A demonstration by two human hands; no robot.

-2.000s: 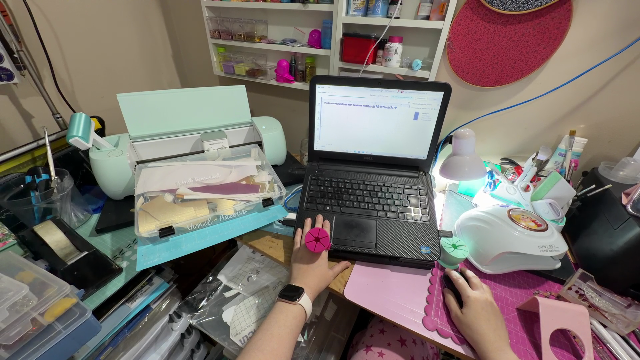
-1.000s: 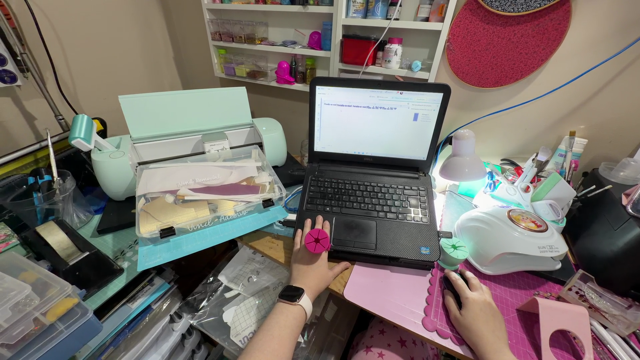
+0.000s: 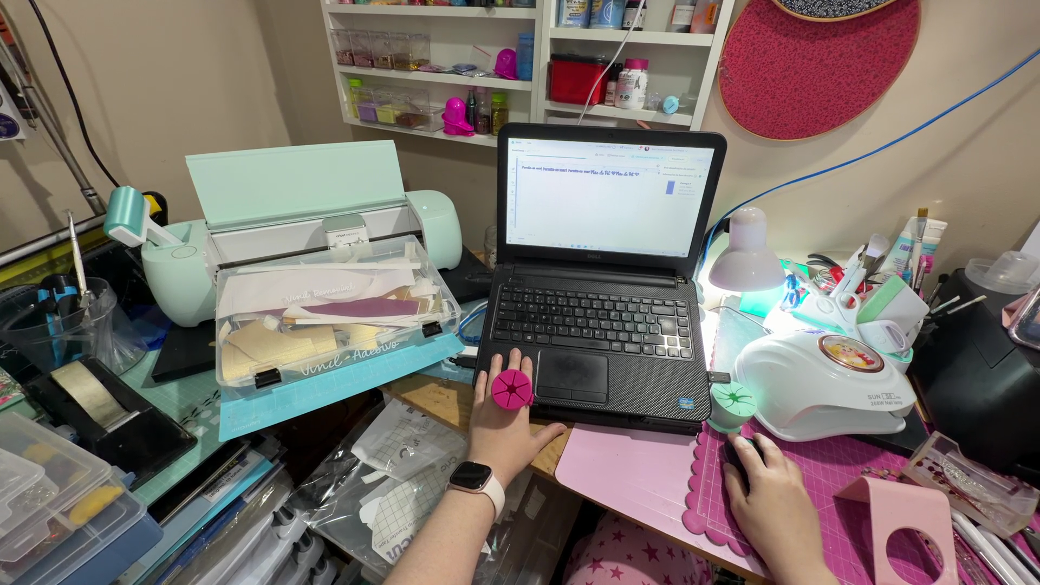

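A black Dell laptop point(image 3: 593, 325) stands unfolded, its screen lit with a line of script text on a white page. My left hand point(image 3: 505, 422) rests flat with spread fingers on the palm rest, left of the touchpad. A round magenta piece with a star-shaped slit point(image 3: 512, 389) sits on the fingers of that hand; how it is fastened is hidden. My right hand point(image 3: 764, 487) lies over a dark computer mouse point(image 3: 738, 457) on a magenta cutting mat point(image 3: 845, 471). Just beyond it is a mint-green round holder point(image 3: 733, 403) with a similar slit.
Left of the laptop stands a mint cutting machine point(image 3: 309, 219), with a clear case of vinyl scraps point(image 3: 337, 317) in front. A white nail lamp point(image 3: 821, 386), a small desk lamp point(image 3: 746, 252) and a pink stand point(image 3: 906, 520) are on the right. A tape dispenser point(image 3: 106, 414) sits far left.
The script text on the laptop screen has changed in look, with part of the line now larger and bolder. Both hands have stayed in place.
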